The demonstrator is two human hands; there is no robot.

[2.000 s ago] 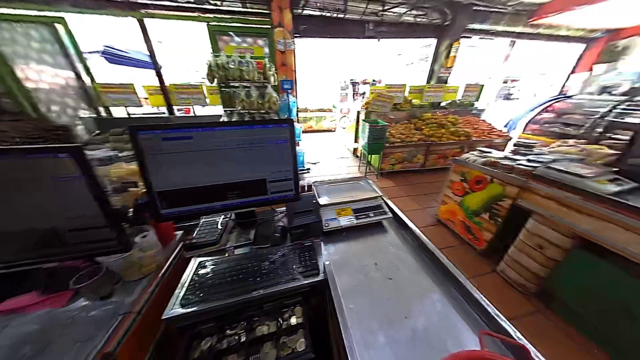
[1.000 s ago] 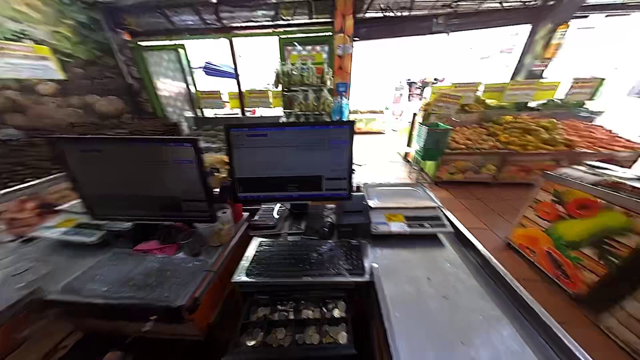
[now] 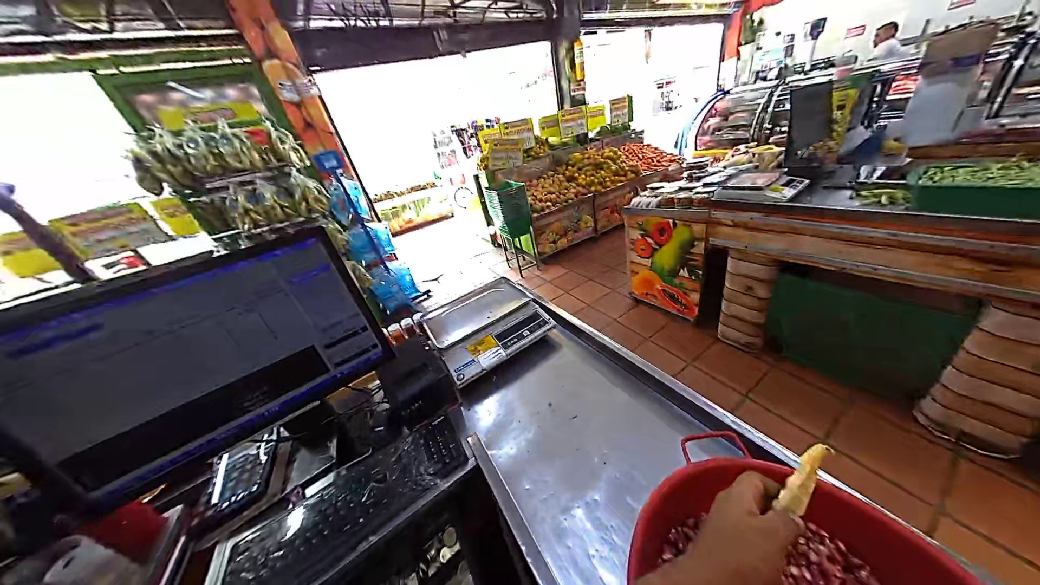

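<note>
At the lower right, my left hand (image 3: pixel 751 520) is closed around a pale yellow bean pod (image 3: pixel 803 481), whose tip sticks up past the fingers. The hand is over a red plastic tub (image 3: pixel 662 504) with a looped handle. Pink and white speckled shelled beans (image 3: pixel 825 556) lie inside, partly hidden by the hand. The tub rests on a stainless steel counter (image 3: pixel 569 439). My right hand is not in view.
A flat weighing scale (image 3: pixel 487 329) sits at the counter's far end. On the left are a monitor (image 3: pixel 187 341), a keyboard (image 3: pixel 349 504) and a coin drawer (image 3: pixel 439 552). Beyond are produce bins (image 3: pixel 581 183), stacked green baskets (image 3: pixel 508 210), another counter (image 3: pixel 853 236) and a person (image 3: pixel 887 42).
The view has swung right since one second ago. My left hand with the bean pod has come into view, and much more of the red tub shows than two seconds ago.
</note>
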